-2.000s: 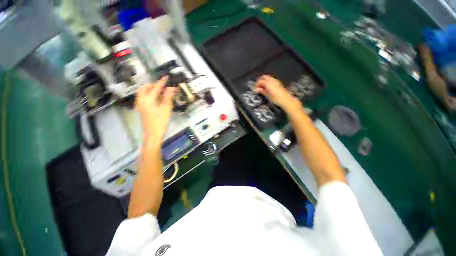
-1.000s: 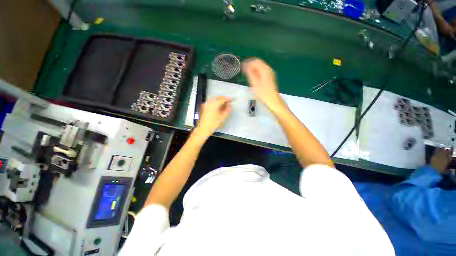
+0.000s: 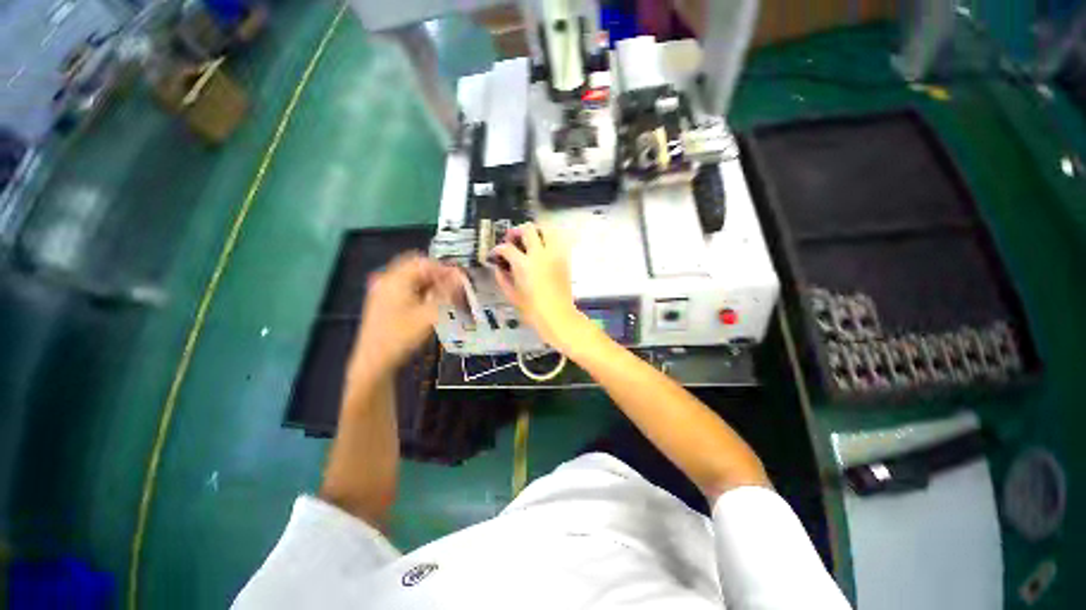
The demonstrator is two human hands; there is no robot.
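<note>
The white screw-fastening machine point(image 3: 607, 256) stands in front of me. My right hand point(image 3: 536, 277) is at the left slide's fixture point(image 3: 486, 238), its fingertips on or close to the fixture; whether it grips a housing cannot be told. My left hand point(image 3: 405, 304) is blurred, just left of the machine's front left corner; its fingers are bent and I cannot tell whether they hold anything. The right slide's fixture point(image 3: 667, 153) sits further back, with no hand on it.
A black parts tray point(image 3: 881, 185) with rows of housings point(image 3: 917, 358) lies right of the machine. The electric screwdriver point(image 3: 917, 462) lies across the white strip point(image 3: 923, 542), near a perforated dish point(image 3: 1034, 491). Black trays point(image 3: 339, 346) are at the machine's left. A red button point(image 3: 728, 317) is front right.
The view has swung from the bench and white strip back to the machine. Both hands have left the strip and are now at the machine's left side.
</note>
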